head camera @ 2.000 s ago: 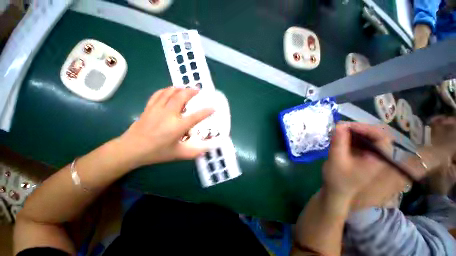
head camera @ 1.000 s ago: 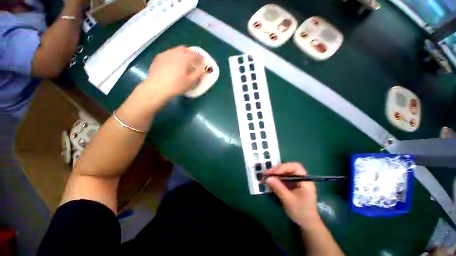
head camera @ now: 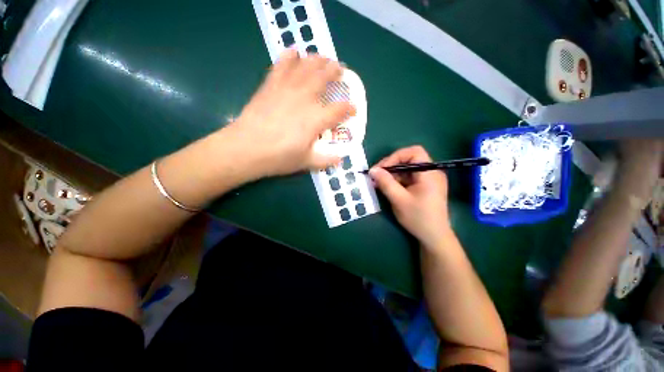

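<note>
My left hand point(head camera: 291, 112) is closed over a cream plastic housing point(head camera: 357, 94) and holds it on top of the white die-cut strip point(head camera: 297, 22); the palm hides much of the housing. The strip has two columns of dark rounded squares and shows above and below the housing. My right hand point(head camera: 416, 185) holds a slim black pen-like tool, perhaps tweezers point(head camera: 437, 166), its fine tip over the strip's lower part, just below the housing. A blue tray point(head camera: 523, 218) of tangled white rings point(head camera: 517, 171) stands to the right.
A grey metal post point(head camera: 604, 116) slants in at right, beside another person's forearm point(head camera: 604, 240). Another housing point(head camera: 568, 70) lies beyond the pale bench strip point(head camera: 444, 43). A white stack point(head camera: 44, 47) is at upper left. A carton with housings point(head camera: 54, 196) is at lower left.
My left hand has brought the housing from the left onto the strip. My right hand still holds the black tool at the strip's lower end. The camera view has shifted.
</note>
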